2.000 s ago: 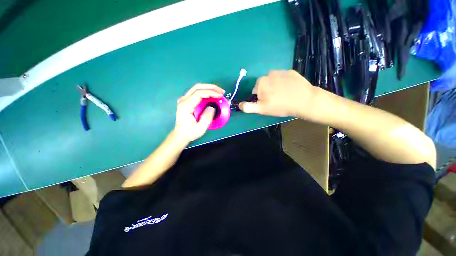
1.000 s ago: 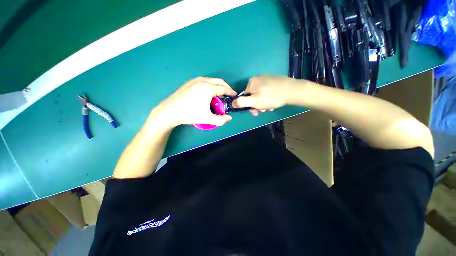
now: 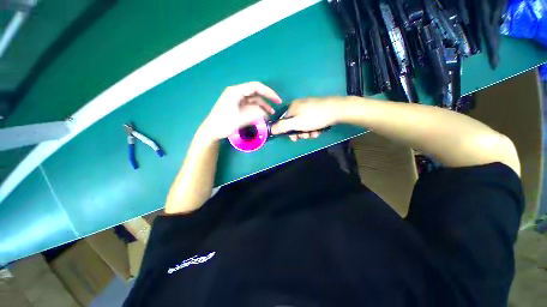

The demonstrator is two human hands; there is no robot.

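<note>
The dryer head point(image 3: 249, 143) shows its bright pink round face with a dark centre hole, facing up, above the green bench. My left hand point(image 3: 240, 111) is at its upper left side, blurred, with fingers raised and curled; whether it grips the head is unclear. My right hand point(image 3: 304, 117) is closed around the black handle point(image 3: 277, 127) at the right of the head. Most of the handle is hidden in my fingers. The white lead cannot be made out clearly.
Cutters with blue grips point(image 3: 143, 144) lie open at the left. A pile of black handle shells point(image 3: 396, 51) lies at the right, with a blue plastic bag point(image 3: 525, 21) beyond. A white rail point(image 3: 180, 57) borders the belt. Cardboard boxes point(image 3: 384, 174) stand below the bench edge.
The pink face has turned up into view again. My left hand has lifted its fingers off the neck area. My right hand stays at the handle. The whole view has shifted slightly.
</note>
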